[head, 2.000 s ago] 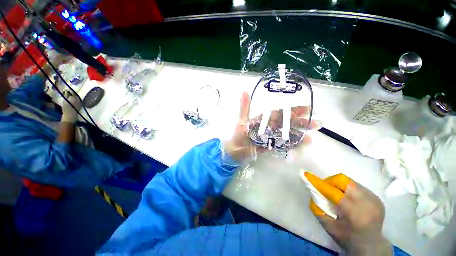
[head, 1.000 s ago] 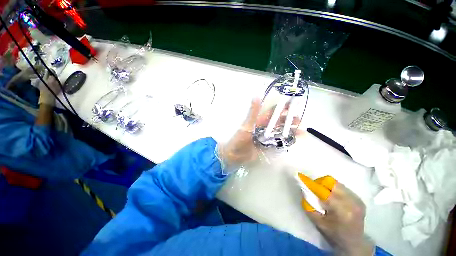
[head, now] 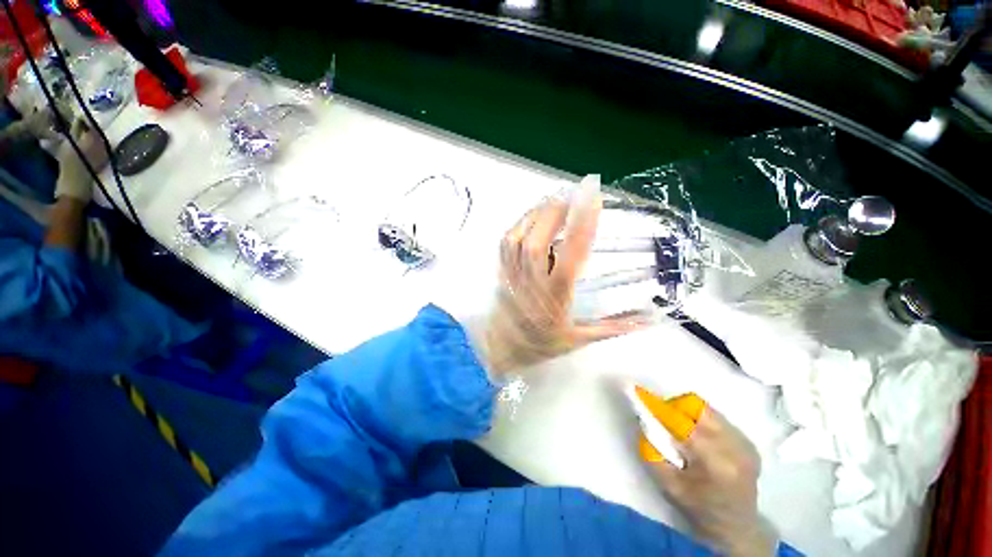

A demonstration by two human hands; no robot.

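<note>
My left hand (head: 541,272), in a thin translucent glove, holds a looped unit (head: 668,259) with white strips across its loop. The unit is turned sideways, its dark glossy body to the right and the fingers over its left end. A clear plastic bag (head: 789,174) spreads out behind it to the upper right. My right hand (head: 707,462), with orange finger cots, pinches a small white wipe (head: 659,426) below the unit, apart from it.
Other looped units (head: 405,244) stand on the white bench (head: 359,277) to the left. A black disc (head: 141,149), a red block (head: 165,82) and another worker's arm (head: 67,201) are far left. Bottles (head: 832,239), a black stick (head: 707,339) and crumpled wipes (head: 870,424) are right.
My left hand has turned the unit from upright to sideways, and the bag has swung to the right. My right hand still holds the wipe. The view has shifted to the right.
</note>
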